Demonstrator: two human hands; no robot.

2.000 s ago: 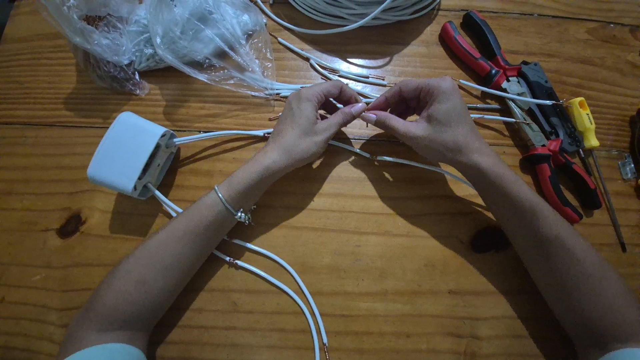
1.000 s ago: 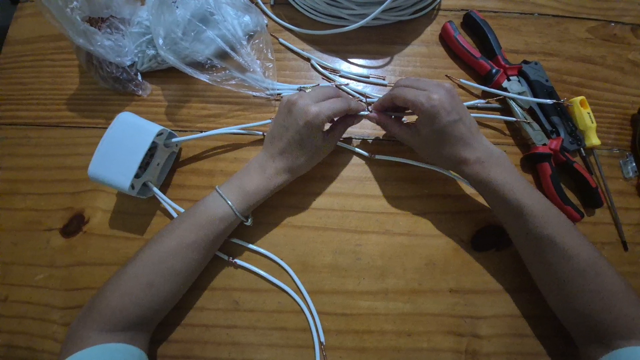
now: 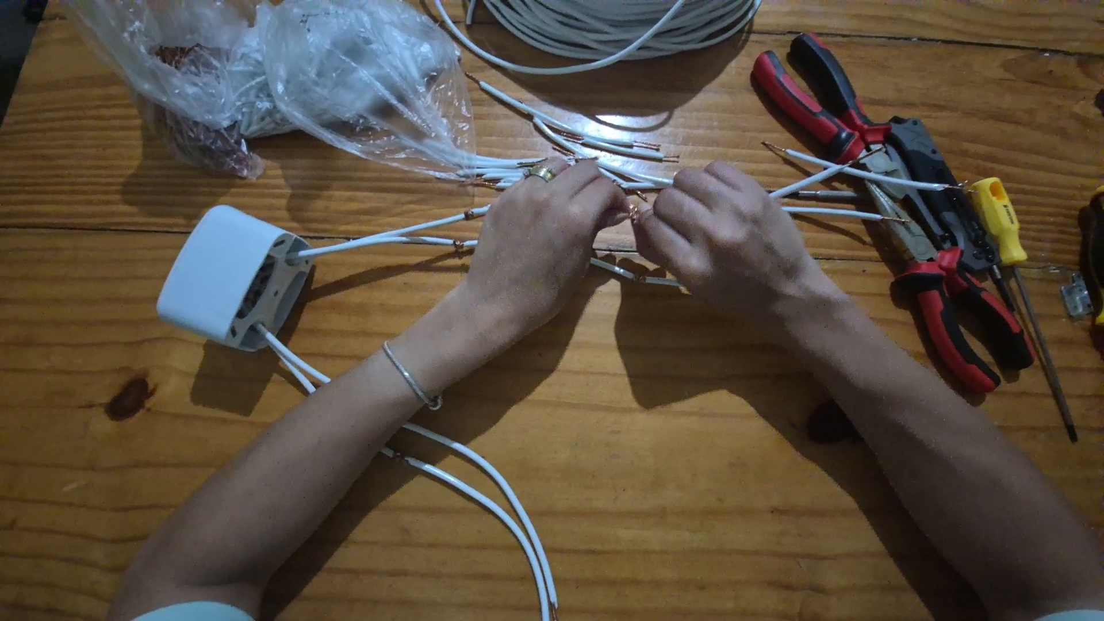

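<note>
My left hand [image 3: 548,233] and my right hand [image 3: 720,228] meet near the middle, their fingertips pinching bare copper wire ends [image 3: 634,211] between them. Which wire each end belongs to is partly hidden by the fingers. To the left stands a white plastic housing [image 3: 220,272] with pairs of white insulated wires [image 3: 371,240] coming out of it; one pair passes under my left hand. Another pair runs under my left forearm and curves down as white wires [image 3: 509,500] with copper splices. Short white wires [image 3: 595,142] with stripped copper ends lie just beyond my hands.
Clear plastic bags [image 3: 345,78] lie at the upper left, a coil of pale cable [image 3: 621,26] at the top. On the right are red and black pliers [image 3: 927,302], a black-bodied tool [image 3: 940,190] and a yellow-handled screwdriver [image 3: 1000,224]. A small clear connector [image 3: 1075,296] lies farther right.
My fingers have shifted their grip around the copper ends, and both hands are now more curled, with their backs turned up. The white housing and the tools have stayed in place.
</note>
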